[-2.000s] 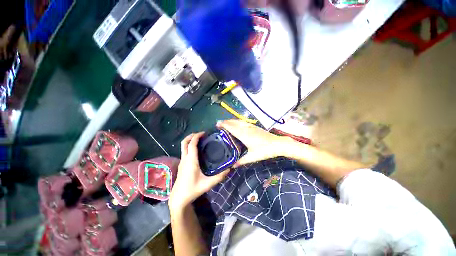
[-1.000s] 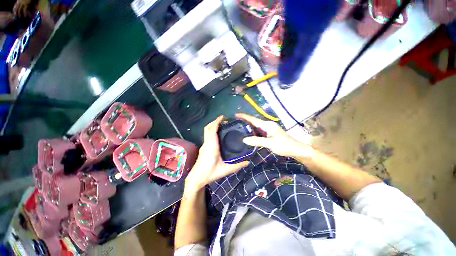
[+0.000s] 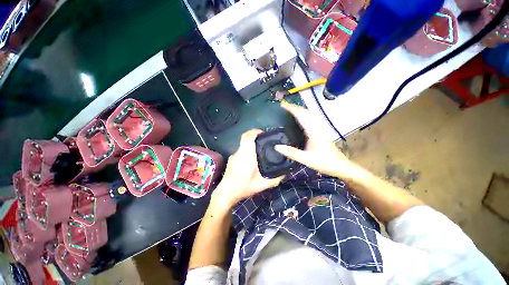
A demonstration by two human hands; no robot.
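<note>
A black rounded-square cover point(image 3: 274, 153) with a round centre is held between my hands above my lap, at the bench edge. My left hand point(image 3: 241, 172) grips its left side and lower edge. My right hand point(image 3: 318, 146) holds its right side, with the thumb on its face. What lies under the cover is hidden. A blue electric screwdriver point(image 3: 379, 42) looms at the upper right, its tip pointing down. Open pinkish-red housings point(image 3: 192, 171) with green-white frames inside stand to the left.
A white-grey screw feeder point(image 3: 254, 55) stands beyond my hands, beside a covered unit point(image 3: 195, 64) and flat black ring frames point(image 3: 217, 113). Yellow-handled pliers point(image 3: 305, 87) lie beside the feeder. A black cord point(image 3: 432, 65) crosses the white surface, where more housings point(image 3: 333, 42) stand. A red stool is beyond.
The view has shifted, so the feeder and screwdriver sit differently in it. The held cover has turned slightly and now faces up more squarely. Both hands keep hold of it.
</note>
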